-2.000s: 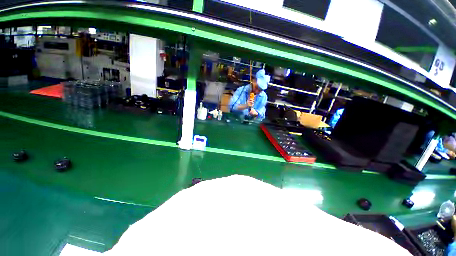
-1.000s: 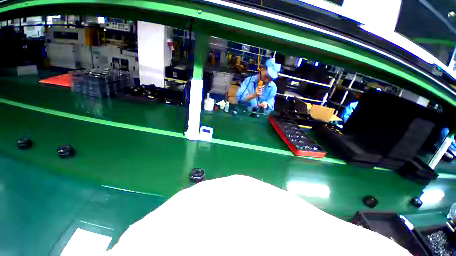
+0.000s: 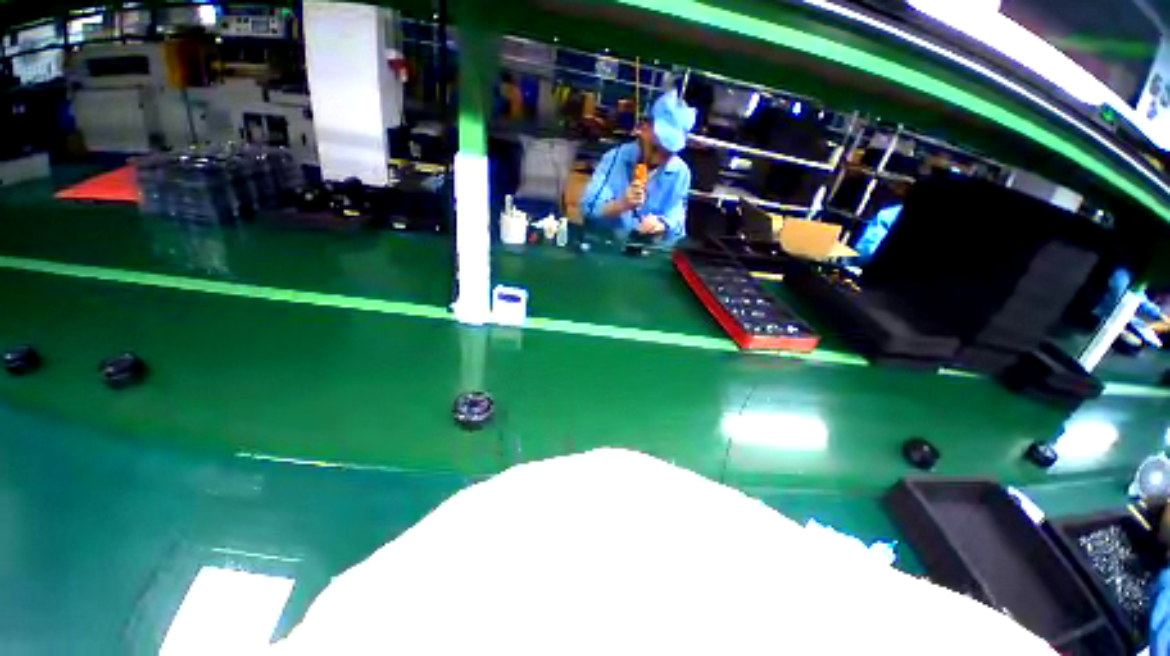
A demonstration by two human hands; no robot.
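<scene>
Neither of my hands shows; a large white blank shape covers the bottom middle of the view and hides what lies there. A squat black lens unit (image 3: pixel 474 409) stands on the green surface (image 3: pixel 334 385) just above this shape. Two more black units (image 3: pixel 123 370) stand at the far left. Another two (image 3: pixel 921 452) stand at the right, above the trays. A white sheet or patch (image 3: pixel 228 613) shows at the lower left. A bit of crumpled white cloth (image 3: pixel 880 552) shows at the right edge of the white shape.
An empty black tray (image 3: pixel 988 545) and a parts tray (image 3: pixel 1114 564) lie lower right. A red-edged tray (image 3: pixel 747 303), dark stacked boxes (image 3: pixel 988 276), a white post (image 3: pixel 472 237) and a small white meter (image 3: pixel 509 305) stand across the line. A person in blue (image 3: pixel 638 192) works beyond.
The view has tilted down, so the scene sits higher in the picture. The middle unit, mostly hidden at first, now shows whole. The cloth edge and more of the empty tray have come into view.
</scene>
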